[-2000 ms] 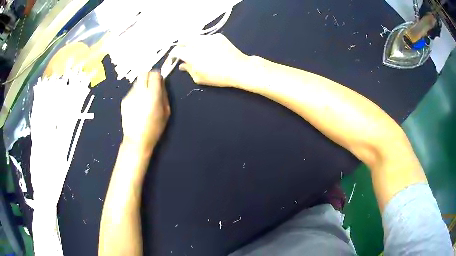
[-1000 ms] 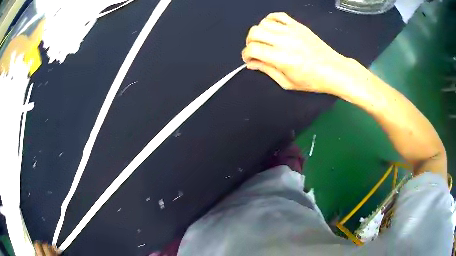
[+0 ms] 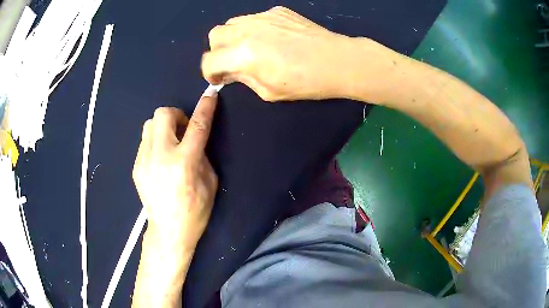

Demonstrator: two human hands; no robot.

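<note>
A long narrow white strip point(image 3: 127, 255) lies on the dark cover and runs under my left hand point(image 3: 174, 165). My left index finger is stretched out on the short white end that shows between my hands. My right hand point(image 3: 271, 57) is curled, and its fingertips pinch that white end. Another length of strip point(image 3: 86, 162) lies almost straight to the left of my left hand, with its far end free on the cover. Whether the two lengths join is out of the picture. The middle of the near strip is hidden under my left hand and wrist.
A bunch of white strips point(image 3: 45, 57) lies at the far left. Another pile point(image 3: 18, 234) runs along the left edge, beside a yellow piece point(image 3: 9, 146). The dark cover point(image 3: 259, 150) has thread scraps. A yellow frame point(image 3: 457, 216) with white scraps stands on the green floor at right.
My left hand has come from the bottom left corner to the middle. My right hand has moved left to meet it. The view has shifted, and the iron is out of the picture.
</note>
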